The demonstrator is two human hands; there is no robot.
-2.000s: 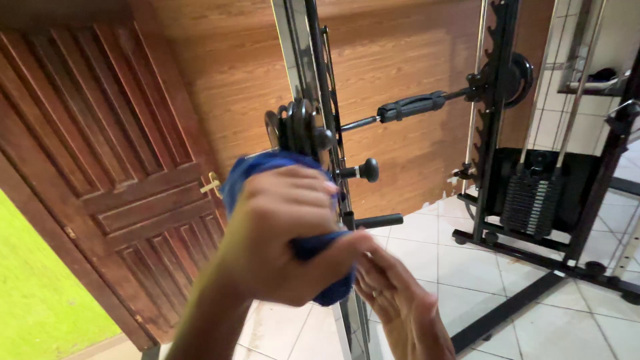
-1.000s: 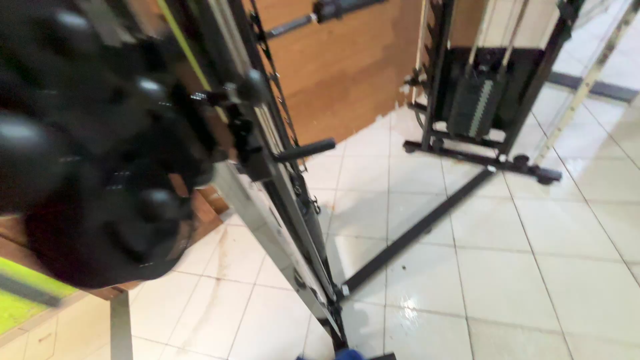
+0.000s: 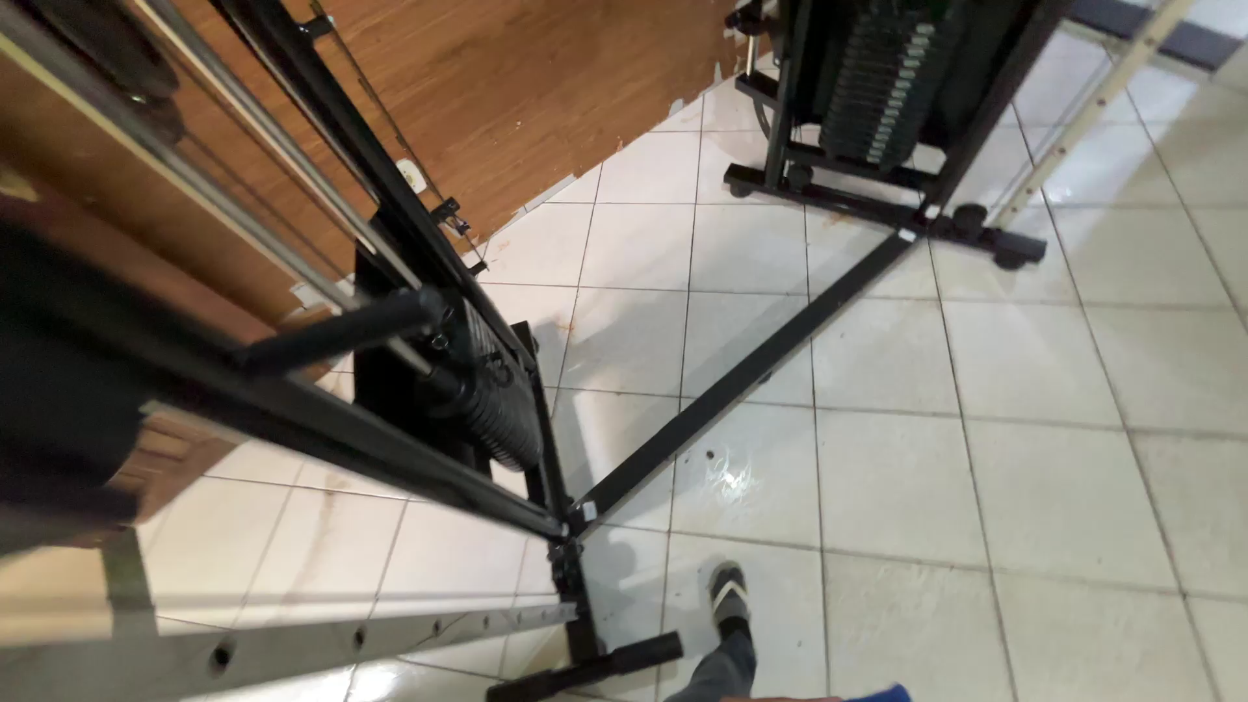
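At the bottom edge, a thin strip of skin [image 3: 785, 698] shows beside a small piece of blue cloth [image 3: 880, 694]. Which hand this belongs to, and how its fingers lie, cannot be told. The rest of both hands is out of frame. A leg in grey trousers with a dark shoe [image 3: 728, 590] stands on the tiles near the bottom centre. To its left is the black foot bar [image 3: 624, 661] of a cable machine, and a perforated metal upright [image 3: 292, 643] runs in from the left edge.
A black floor beam [image 3: 751, 380] links the near frame, with its weight stack [image 3: 497, 409], to a second weight stack [image 3: 877, 88] at the upper right. A padded black handle [image 3: 341, 333] juts out at the left. A wood-panelled wall [image 3: 546, 88] stands behind.
The view has swung down towards the floor. Two seconds ago both hands were in front, one around the blue cloth; now only a strip of skin and some blue show at the bottom.
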